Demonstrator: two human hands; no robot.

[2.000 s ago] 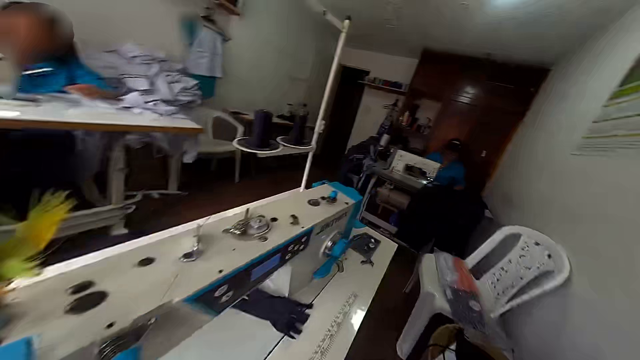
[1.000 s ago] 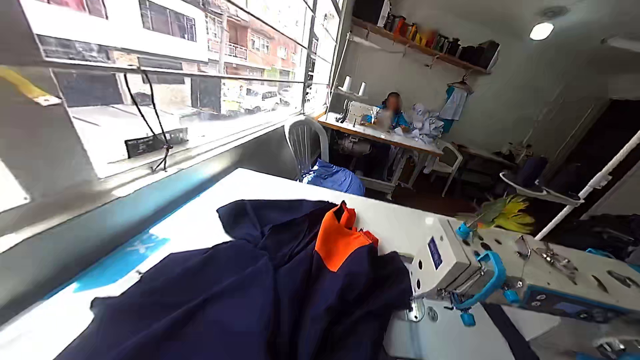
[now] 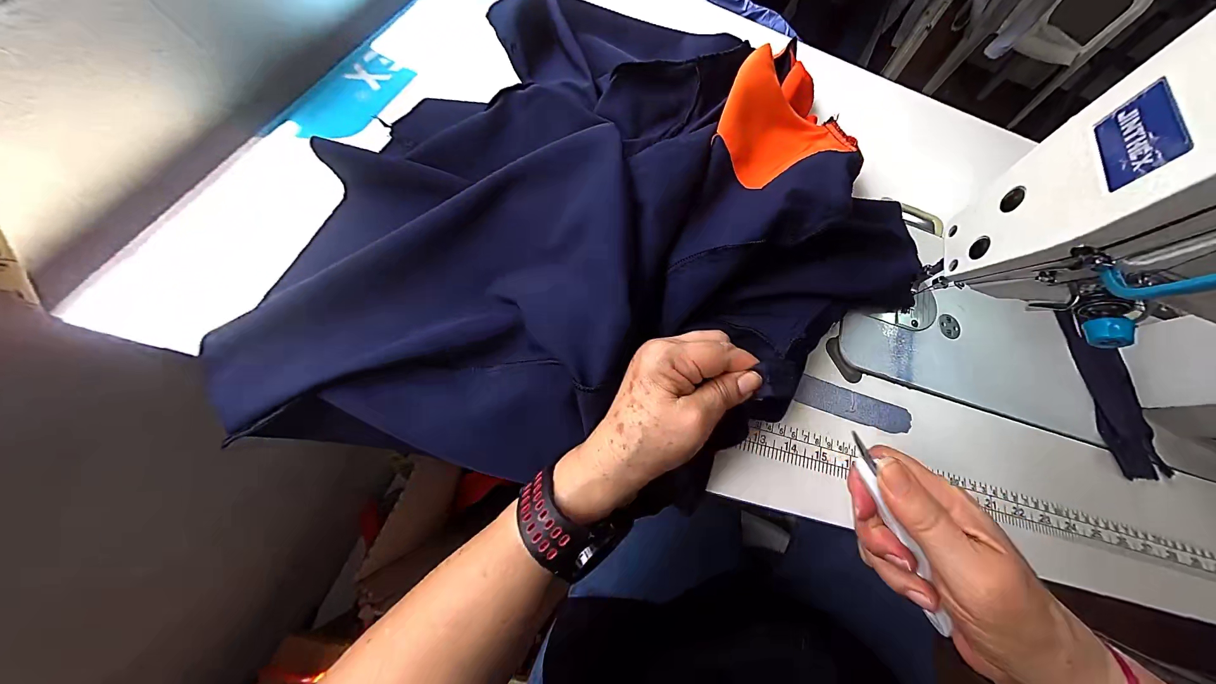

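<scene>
A navy fabric garment [image 3: 456,275] with an orange fabric section [image 3: 769,123] lies spread and folded over the white sewing table. My left hand [image 3: 665,408], with a black and red wristband, pinches the garment's edge between thumb and fingers, left of the needle plate [image 3: 914,312]. Part of the garment reaches under the head of an industrial sewing machine [image 3: 1054,180]. In my right hand [image 3: 950,551] is a small white-handled tool [image 3: 898,537] with a pointed metal tip, held over the table's front edge, apart from the cloth.
A measuring scale [image 3: 1045,522] runs along the table's front edge. A narrow navy strip [image 3: 1116,399] lies below the machine arm. The blue thread tension knob [image 3: 1110,331] juts out from the machine. A wall with a ledge [image 3: 237,114] borders the table on the left.
The view has swung down to the table. Both my hands are now in sight, the left on the garment and the right with the white-handled tool; neither shows one second ago.
</scene>
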